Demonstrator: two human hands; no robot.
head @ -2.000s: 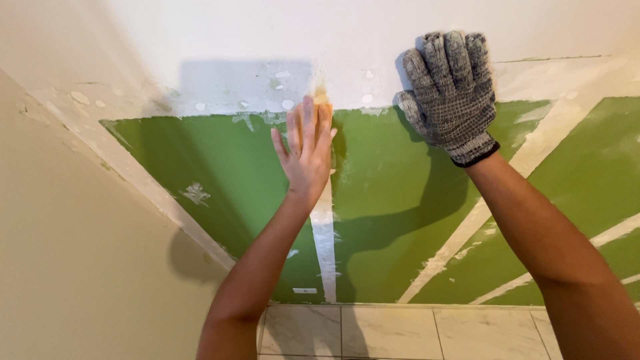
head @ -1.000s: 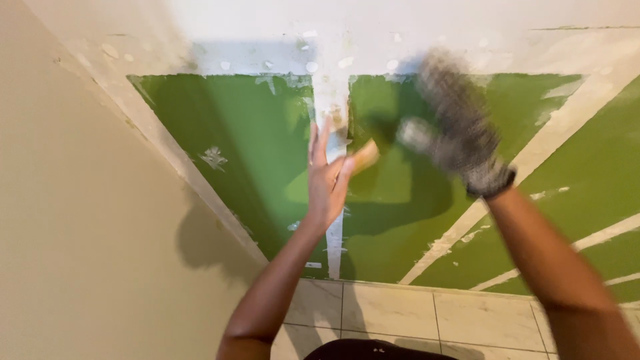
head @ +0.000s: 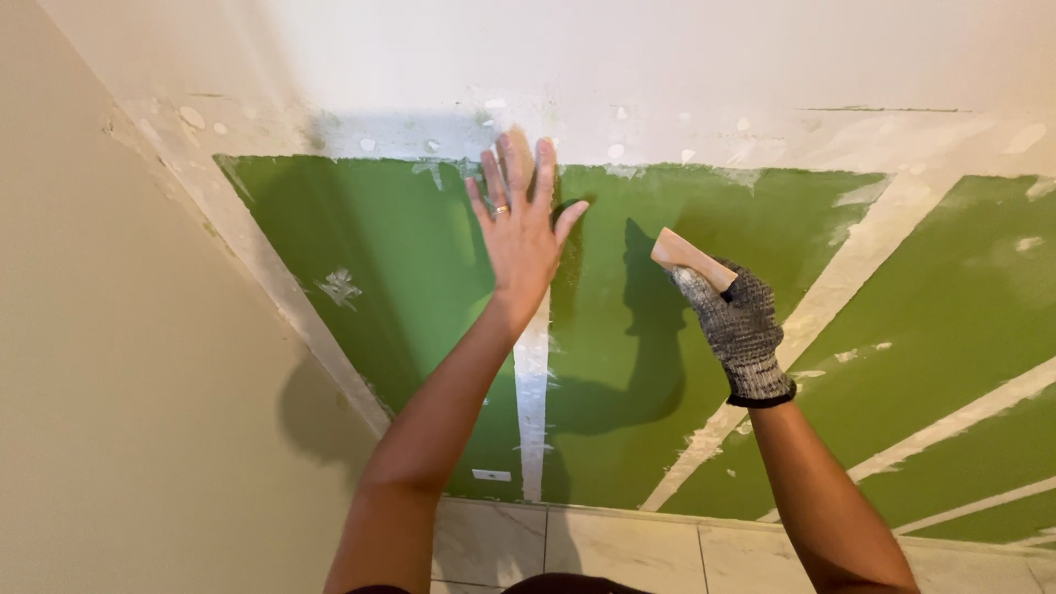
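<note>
Bare, with a ring on one finger, my left hand (head: 524, 223) lies with spread fingers against the green and white wall (head: 396, 247), over the top of a vertical white strip (head: 532, 412). It holds nothing. To its right, my right hand (head: 734, 318) wears a grey knitted glove with a dark cuff and grips a small light-coloured block (head: 693, 258), perhaps a sanding block. The block's underside is hidden. White filler patches (head: 616, 151) dot the white band above the green panels.
A plain beige wall (head: 165, 396) meets the painted wall at the left. Pale marbled tiles (head: 627, 549) cover the floor below. A white wall outlet or plate (head: 492, 475) sits low on the green. Diagonal white strips (head: 866, 247) cross the right side.
My gloved right hand has come down from the upper white band and away from the wall's top edge. The block shows in it now. One second ago a light-coloured block was at my left hand.
</note>
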